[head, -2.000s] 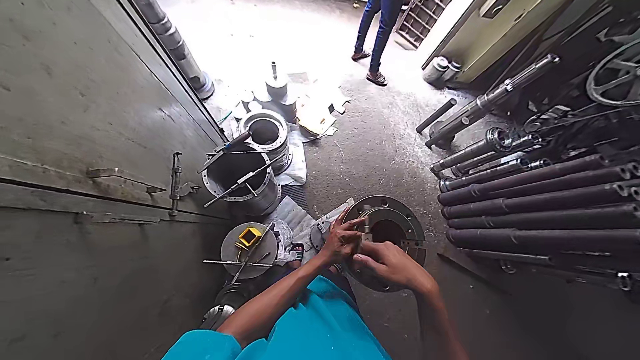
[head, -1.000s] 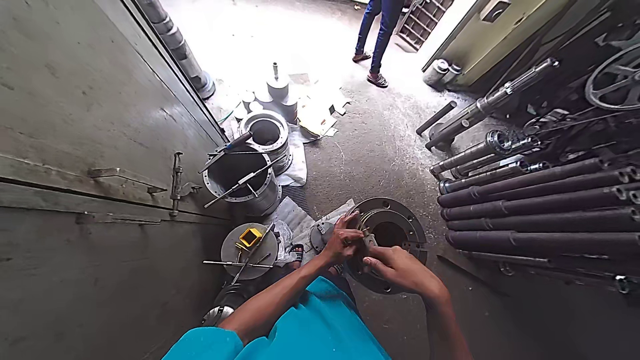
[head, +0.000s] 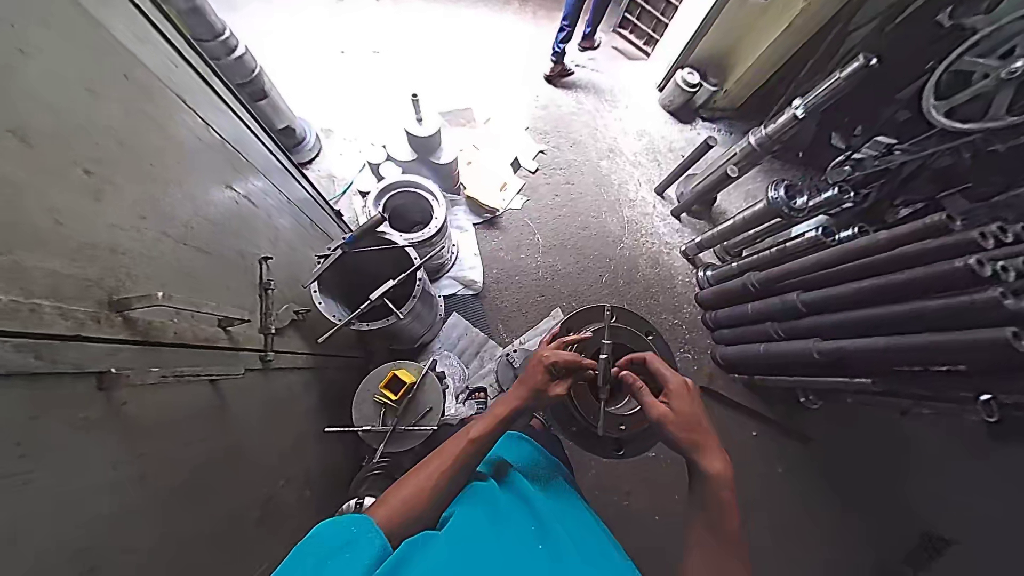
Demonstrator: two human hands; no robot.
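A round steel flange [head: 580, 428] with bolt holes around its rim and a wide centre bore is low in front of me. Above it is a metal tap wrench [head: 606, 360], its long bar running up and down the view. My left hand [head: 556, 370] is at the left side of the wrench's middle, fingers partly spread. At the right side, my right hand [head: 660, 396] has its thumb and fingers bent near the same middle part. Whether either hand grips the wrench is not clear. What lies under the wrench is partly hidden.
Flanged metal cylinders [head: 420, 308] with rods across the top stand ahead-left. A round plate [head: 368, 392] bears a yellow box [head: 396, 385] and another T-handled tool [head: 344, 430]. Dark pipes [head: 864, 349] lie right, a metal cabinet [head: 144, 216] left. Another person's legs [head: 570, 32] are far ahead.
The wrench's bar now shows plainly, lined up and down the view, with my hands on both sides of it. The other person's feet have shifted apart in a step.
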